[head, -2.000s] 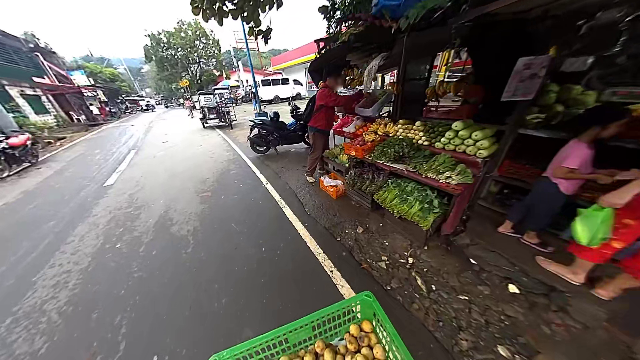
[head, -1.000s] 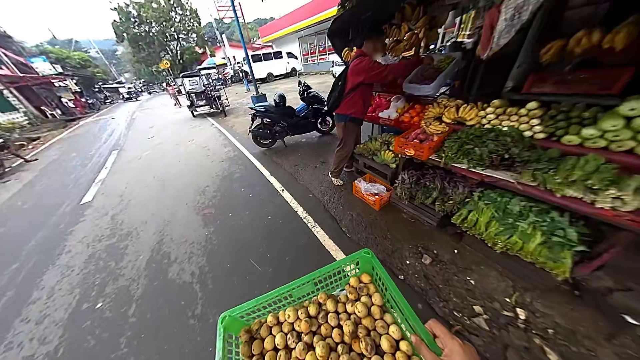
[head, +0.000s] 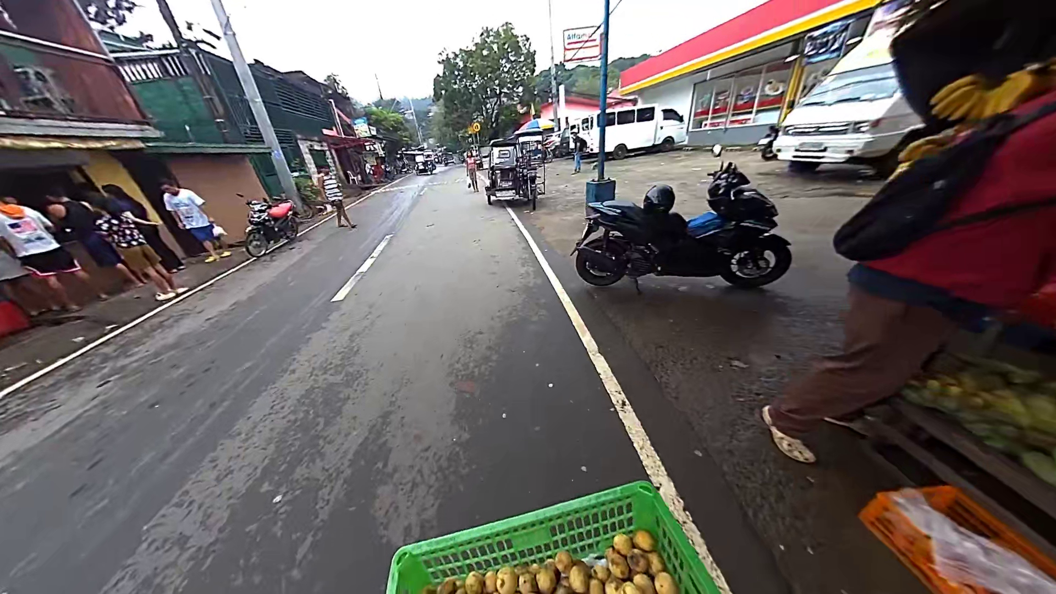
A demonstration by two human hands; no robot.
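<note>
A green plastic crate point(head: 528, 532) juts into the bottom of the head view, over the road's edge line. Small round yellow-brown fruits point(head: 577, 573) lie inside it, some with dark marks. Only the far part of the crate shows; its near side is cut off by the frame. Neither my left hand nor my right hand is in view, so what they hold or touch is hidden.
A person in a red top point(head: 982, 214) stands close on the right, by an orange crate point(head: 961, 536) with clear plastic. Beyond are a parked black scooter point(head: 685, 235), a blue post point(head: 602, 99) and a tricycle point(head: 511, 169). People point(head: 124, 235) line the left roadside.
My right hand, at the green crate's right side one second ago, is out of view now. The scooter and the person in red appear nearer, and most of the produce stall has left the view.
</note>
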